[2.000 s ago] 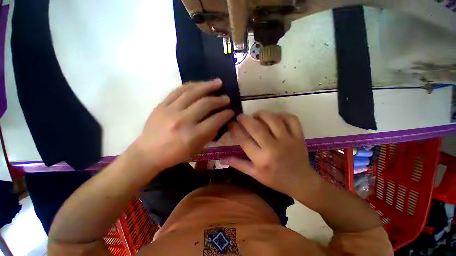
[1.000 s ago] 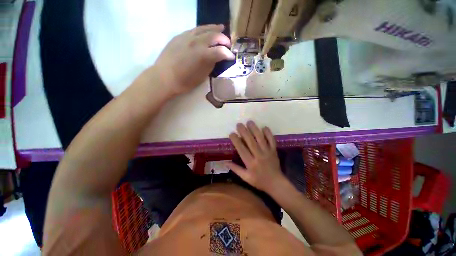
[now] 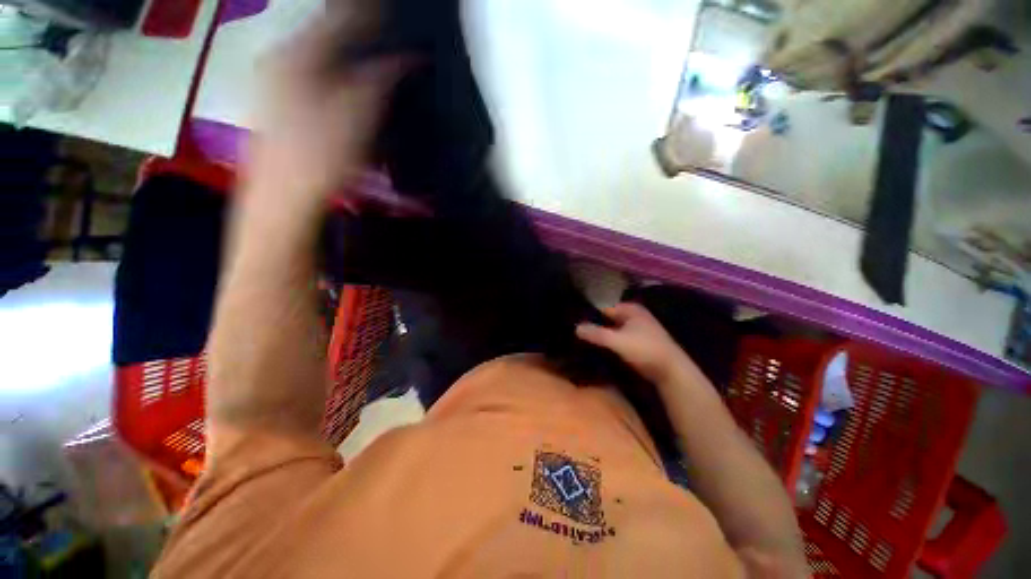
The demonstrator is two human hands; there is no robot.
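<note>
A dark fabric panel [image 3: 441, 124] runs from the left part of the tabletop over the purple-taped edge and down across the lap. My left hand [image 3: 328, 91] is strongly blurred at the panel's upper left side; whether it grips the panel cannot be told. My right hand [image 3: 635, 339] is below the table edge, its thumb and fingers closed on the panel's lower part at the lap. A narrow dark strip [image 3: 895, 204] lies right of the needle area. The sewing machine [image 3: 837, 45] is at the upper right, its needle area lit, with no fabric visible under it.
Red perforated baskets stand below the table on the right [image 3: 893, 452] and left [image 3: 158, 418]. Blue spools [image 3: 823, 428] show in the right one. Dark cloth [image 3: 170, 271] hangs at the left. Another white table [image 3: 113, 96] stands at the upper left, with a red flat item [image 3: 172, 16].
The view has swung left. My left hand has left the needle area for the dark panel at the left. That panel now hangs over the edge to the lap, where my right hand has closed on it.
</note>
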